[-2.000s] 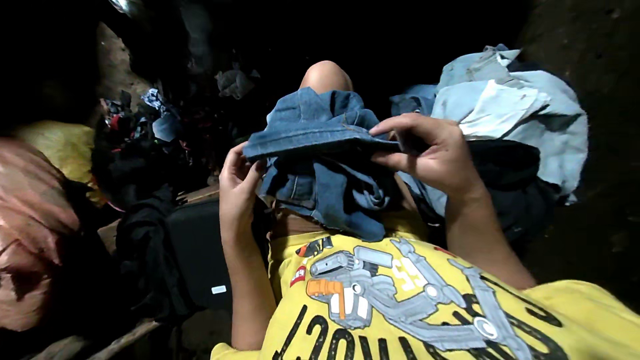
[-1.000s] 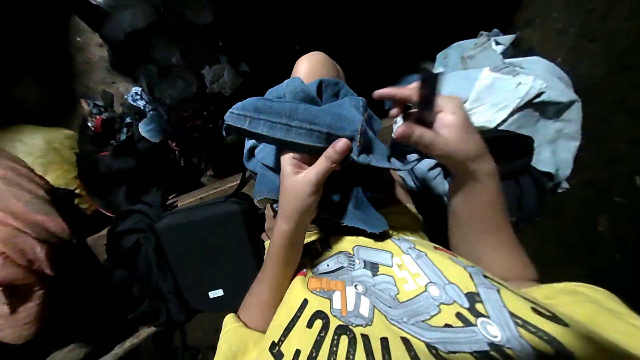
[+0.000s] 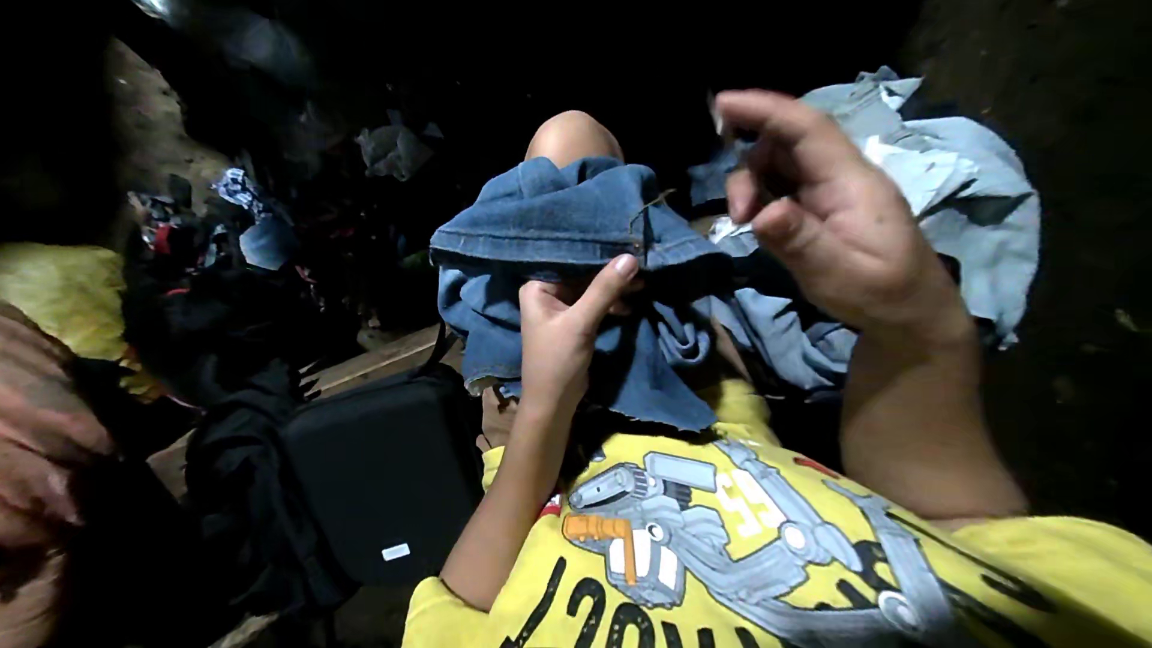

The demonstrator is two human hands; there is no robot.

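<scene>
Blue denim cloth [image 3: 558,216] with a stitched seam lies bunched over my lap, below a bare knee. My left hand [image 3: 571,315] grips its seamed edge, thumb on top and fingers beneath. Loose thread [image 3: 650,209] sticks up from the seam near my thumb. My right hand [image 3: 837,207] is raised to the right of the denim, fingers curled around a small dark object that is blurred and partly hidden; its thin tip shows beyond the index finger.
Light blue denim pieces [image 3: 999,207] are piled at the right. A black case [image 3: 382,477] sits at the lower left beside a wooden board [image 3: 378,360]. Farther left are a yellow sack [image 3: 63,297], a reddish-brown bundle [image 3: 45,441] and scattered cloth [image 3: 268,241].
My left hand has moved from the denim's left end to its middle. My right hand has let go of the cloth and risen away to the right.
</scene>
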